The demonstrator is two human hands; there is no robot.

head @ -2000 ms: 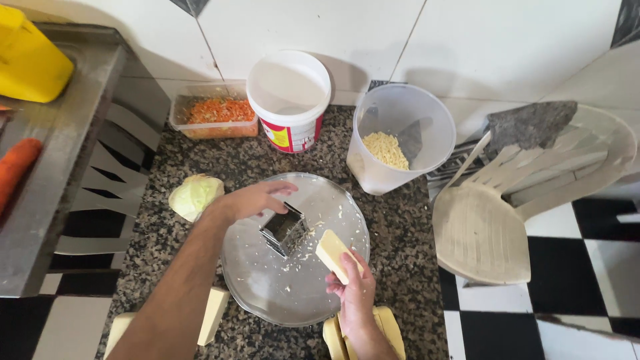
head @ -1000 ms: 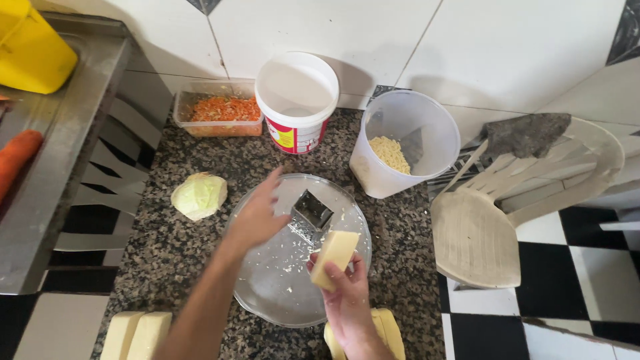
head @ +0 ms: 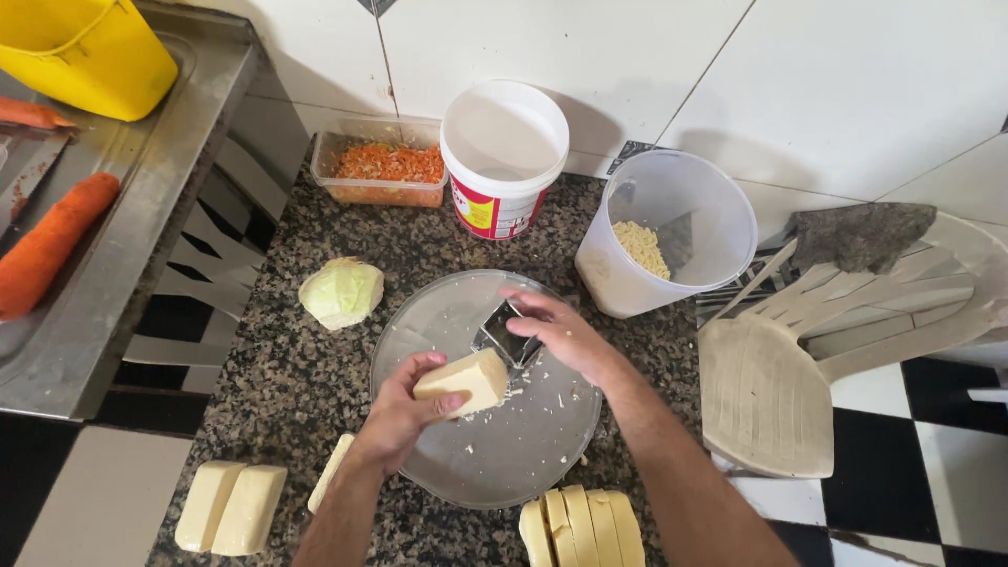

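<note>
My left hand grips a block of pale yellow cheese over the round metal tray. A metal box grater stands on the tray, just beyond the block. My right hand is at the grater's right side, with its thumb and fingers around the top edge. Cheese shreds are scattered over the tray. Sliced cheese lies near the front edge, two cheese blocks sit at front left, and another piece is partly behind my left forearm.
Behind the tray stand a plastic container of grated carrot, a white bucket and a tall translucent tub of shreds. A cut cabbage is at left. A steel sink counter holds a carrot; a plastic chair stands right.
The cheese block has passed from my right hand to my left. My right hand is now at the grater; one second ago it held the block and my left hand was beside the grater.
</note>
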